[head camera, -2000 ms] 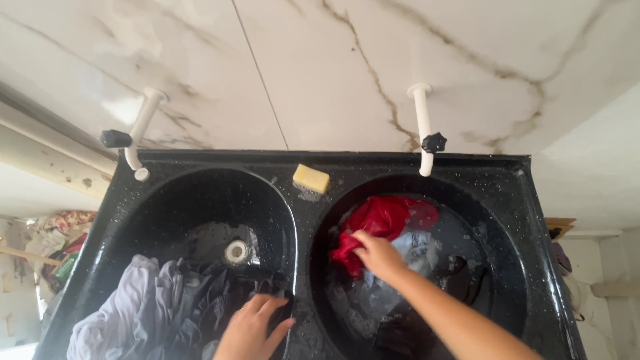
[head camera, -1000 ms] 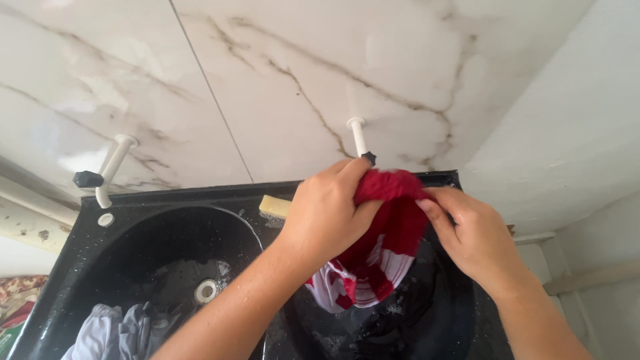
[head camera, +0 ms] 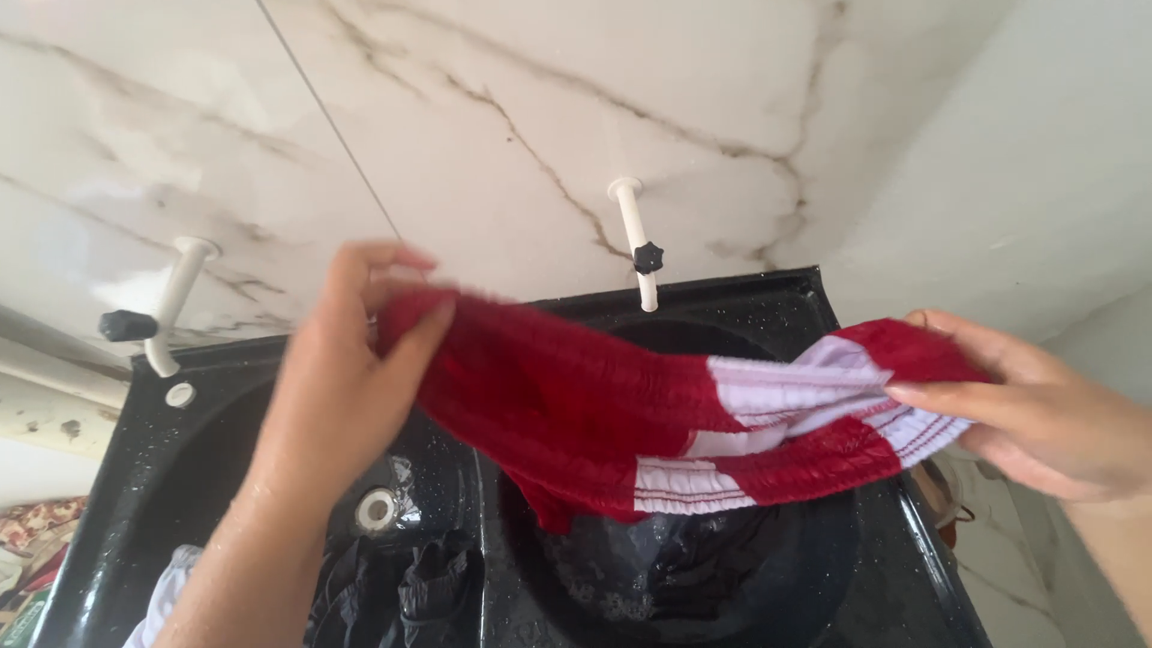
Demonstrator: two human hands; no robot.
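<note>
A wet red and white garment with an elastic waistband [head camera: 576, 396] is stretched sideways above the right basin. My left hand [head camera: 360, 360] grips its red left end between thumb and fingers. At the right end, my right hand [head camera: 1017, 396] pinches the band beside a white panel. Below the garment, dark cloth [head camera: 711, 562] lies in sudsy water in the right basin. Dark gathered cloth [head camera: 432, 576] lies in the left basin, with a pale garment [head camera: 166, 594] partly hidden behind my left forearm.
The black double sink [head camera: 738, 292] stands against a marbled wall. A white tap with a black knob [head camera: 646, 256] rises behind the right basin, another [head camera: 135, 326] behind the left. The left basin's drain [head camera: 376, 509] shows. A pile of patterned cloth [head camera: 36, 540] is at far left.
The red garment was in the right basin, then came up bunched between both hands. Now my hands are farther apart and it is spread wide. The yellow sponge seen earlier is out of sight.
</note>
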